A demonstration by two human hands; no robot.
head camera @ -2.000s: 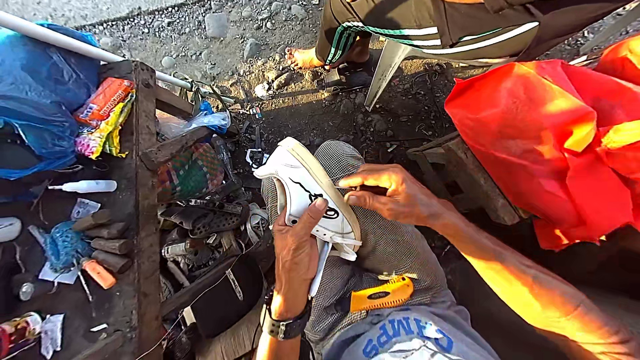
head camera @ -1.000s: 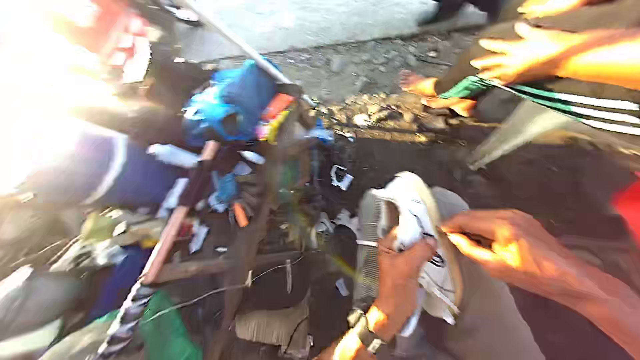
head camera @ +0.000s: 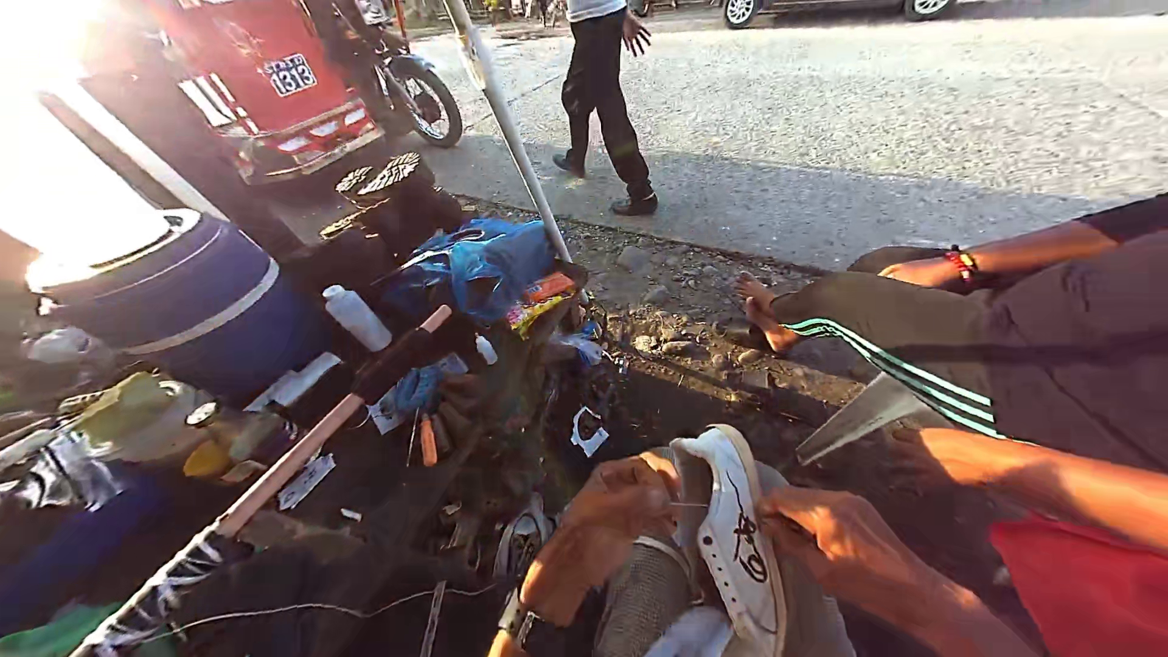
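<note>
A white sneaker [head camera: 741, 538] with a black scribbled mark on its side rests between my knees, toe or heel end up. My left hand [head camera: 630, 497] is at the left of its opening, fingers pinched on a thin pale thread or tool that runs toward the shoe. My right hand [head camera: 821, 529] lies against the sole side at the right, its fingertips partly hidden by the shoe. A screwdriver-like tool with an orange handle [head camera: 428, 440] lies to the left among the clutter.
A wooden pole [head camera: 292, 452] crosses the left side. Behind are a blue drum [head camera: 214, 292], a white bottle [head camera: 356, 318] and a blue plastic bag [head camera: 493, 260]. A seated person's leg [head camera: 876, 319] is at the right. Another person [head camera: 607, 100] walks on the road near a red vehicle [head camera: 283, 82].
My left hand has left its grip on the sneaker's side and is now beside the opening. The view has swung up and left, showing the road.
</note>
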